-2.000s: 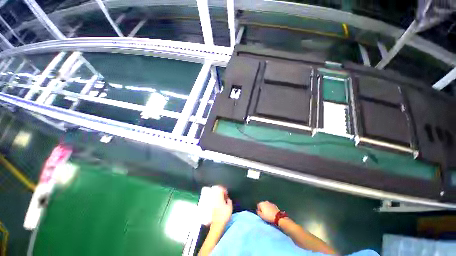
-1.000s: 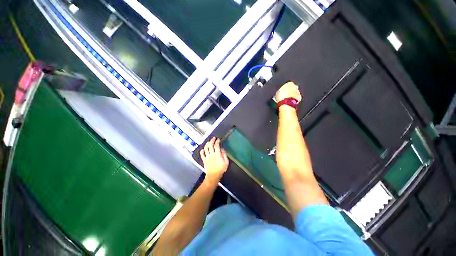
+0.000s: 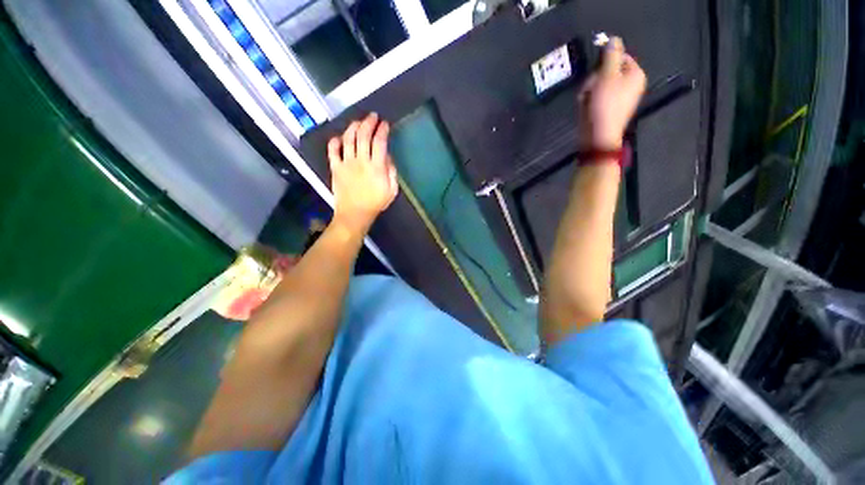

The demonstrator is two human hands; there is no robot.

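Note:
The dark line carrier (image 3: 417,256), a large black frame with openings, lies in front of me on the rails. My left hand (image 3: 362,170) rests on its near-left corner, beside the long green-looking opening, with fingers spread. My right hand (image 3: 612,95), with a red wristband, is over the carrier's upper part. Its fingers are bent, with the fingertips at a small white piece (image 3: 601,39). I cannot tell whether they grip it. A white label-like rectangle (image 3: 553,70) sits left of my right hand.
A silver rail with a blue-dotted chain (image 3: 261,66) runs along the carrier's upper-left side. A green belt conveyor (image 3: 85,180) curves at the left, with a blurred pinkish thing (image 3: 248,301) by its end. Metal framing (image 3: 749,246) stands at the right.
The view has swung around from facing the rail line to over the carrier's corner. My left hand came onto the corner. My right hand reached out over the carrier, then further up to the white piece.

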